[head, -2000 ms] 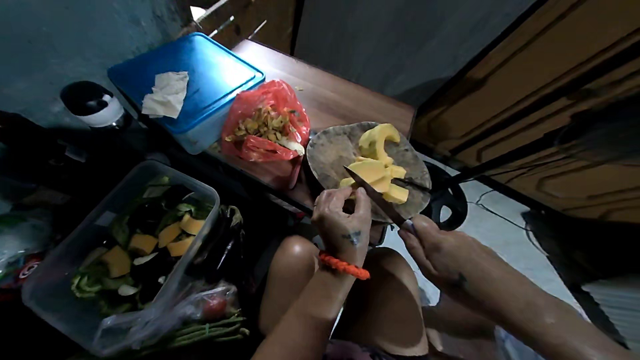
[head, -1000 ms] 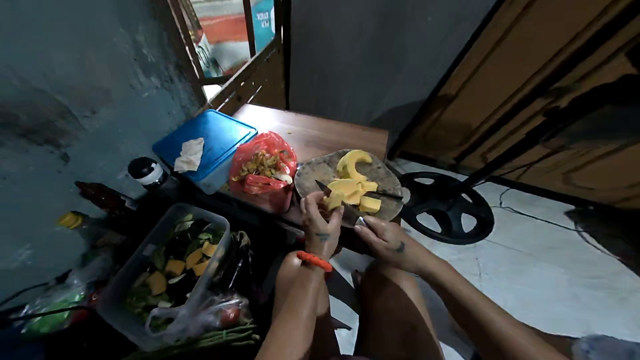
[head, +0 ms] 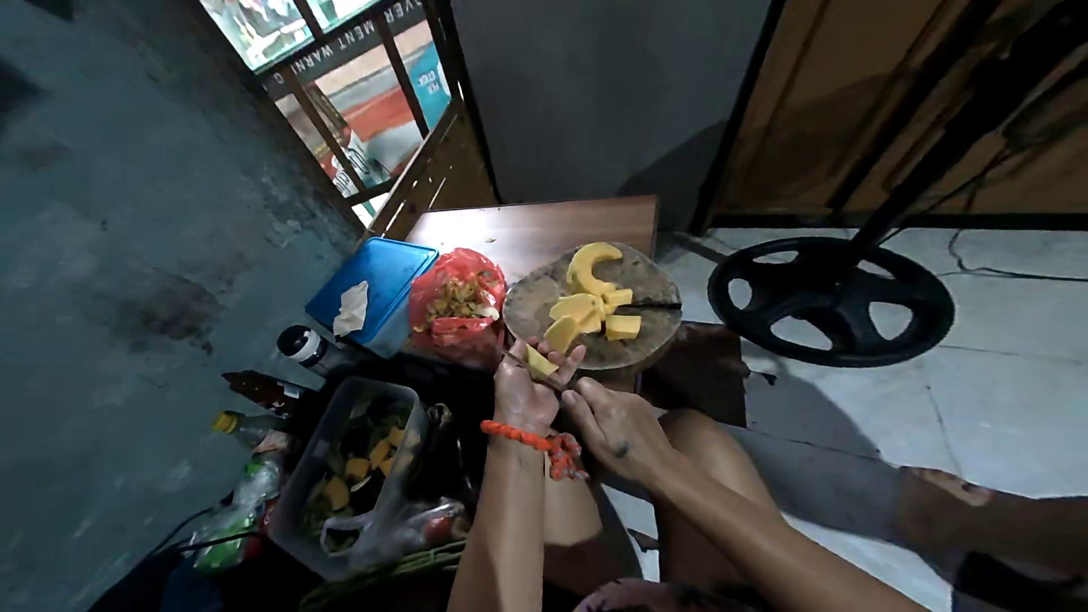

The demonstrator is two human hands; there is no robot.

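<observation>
My left hand point(head: 529, 393), palm up with an orange braided band at its wrist, holds a yellow piece of squash point(head: 540, 364) in its fingers. Close beside it, my right hand point(head: 614, 423) is closed around the handle of a knife point(head: 544, 381), whose blade lies at the left palm, partly hidden by the fingers. Just beyond the hands, several yellow squash pieces point(head: 578, 311) and a curved slice point(head: 588, 265) rest on a round wooden chopping board point(head: 531, 299).
Left of the board stand a red plastic bag of peelings point(head: 457, 297) and a blue lid point(head: 374, 285) with a crumpled tissue point(head: 351, 309). A plastic tub of cut vegetables point(head: 297, 510) is at the lower left, bottles beside it. A black round stand base point(head: 831, 302) stands on the floor, right.
My hands have drawn back from the squash on the board towards my body. My left hand has turned palm up with a piece in it. The view has shifted, showing more of the window.
</observation>
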